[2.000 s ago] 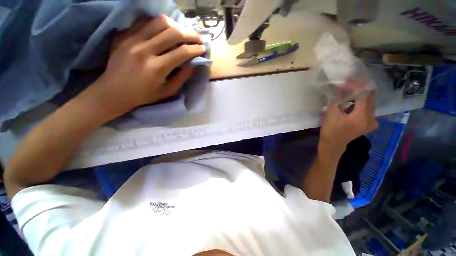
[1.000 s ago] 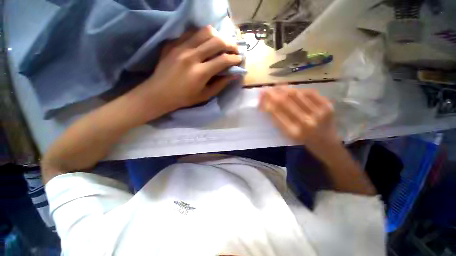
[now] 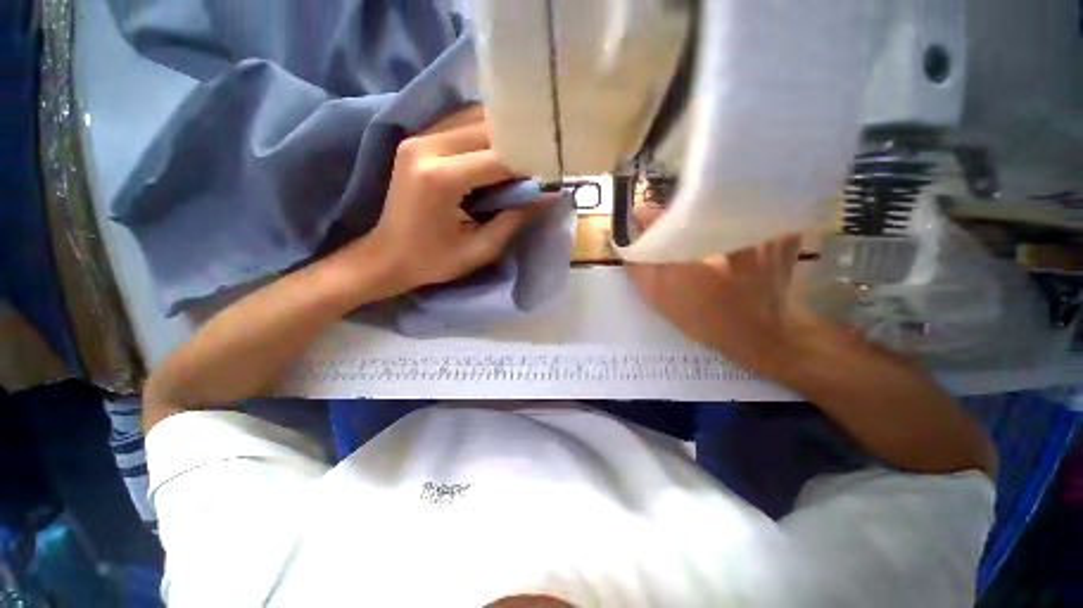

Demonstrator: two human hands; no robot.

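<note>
The blue-grey garment piece (image 3: 297, 131) lies draped at the left of the machine head (image 3: 760, 119). My left hand (image 3: 445, 214) grips its folded edge (image 3: 517, 194) between thumb and fingers, just left of the needle area. A loose flap of the cloth hangs below that hand. The presser foot (image 3: 587, 194) shows under the head at the fold's right end. My right hand (image 3: 724, 285) is right of the needle, partly hidden behind the machine head; its fingertips are mostly covered, so I cannot tell what they hold.
The crinkled clear plastic bag (image 3: 950, 285) lies at the right on the white table (image 3: 665, 339). A printed ruler scale (image 3: 534, 367) runs along the front edge. A dark coil spring (image 3: 873, 196) is on the head. A blue crate (image 3: 1039, 457) stands below at the right.
My right hand has left the plastic bag and moved left to the needle area. The view has shifted, so the machine head now covers the snips. My left hand still grips the cloth.
</note>
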